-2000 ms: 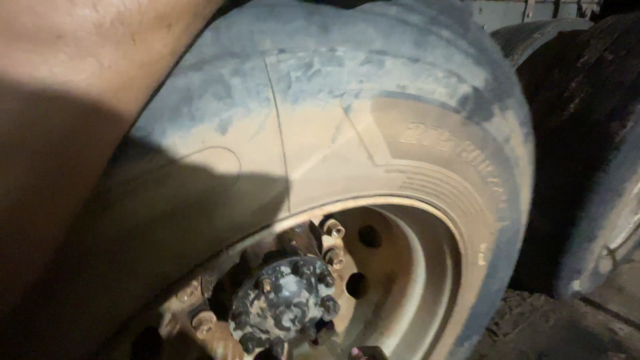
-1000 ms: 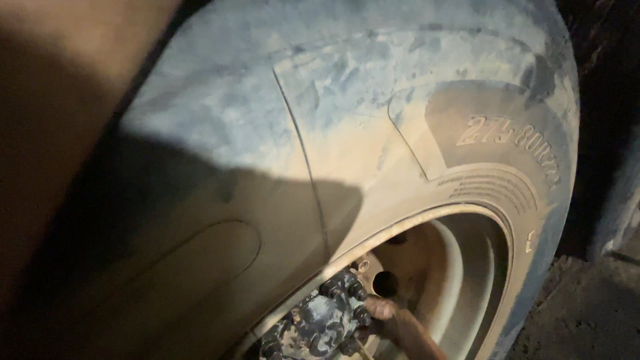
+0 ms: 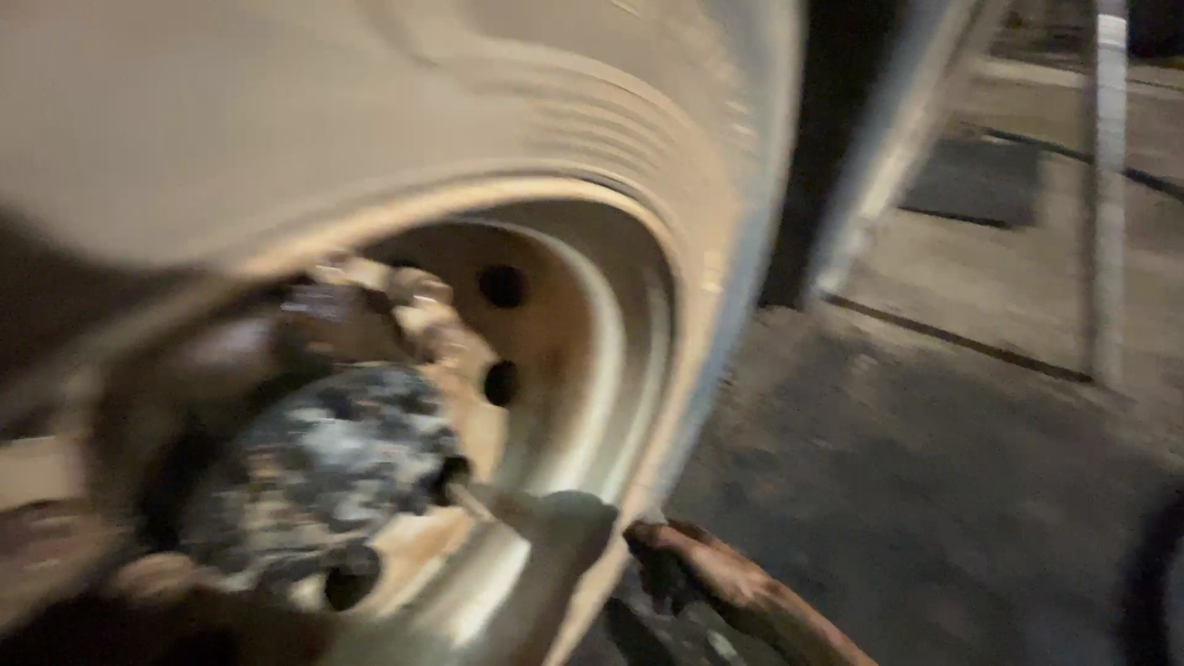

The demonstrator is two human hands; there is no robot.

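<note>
A dirty wheel hub [image 3: 324, 462] with dark, grease-marked bolts sits inside the steel rim [image 3: 546, 351] of a large truck tyre [image 3: 277, 120]. From the lower right, my right hand [image 3: 708, 564] reaches to the rim's edge with bent fingers. Between it and the hub is a blurred tool [image 3: 555, 513], whose thin pale shaft meets a hub bolt; whether my fingers grip its near end is unclear. In the shadow at the lower left, a blurred brown shape seems to be my left hand [image 3: 65, 564], close to the hub. Its fingers cannot be made out well.
Wheel studs and nuts [image 3: 421, 287] stick out above the hub. Another tyre's edge [image 3: 869, 185] is just behind this one. On the dirty ground [image 3: 879, 481] at the right are an upright pale pole [image 3: 1107, 203], a dark flat piece [image 3: 976, 180] and a thin bar [image 3: 957, 338].
The view has shifted markedly toward the hub and the ground at the right. My right hand, at the hub bolts one second ago, is now farther out by the rim's edge.
</note>
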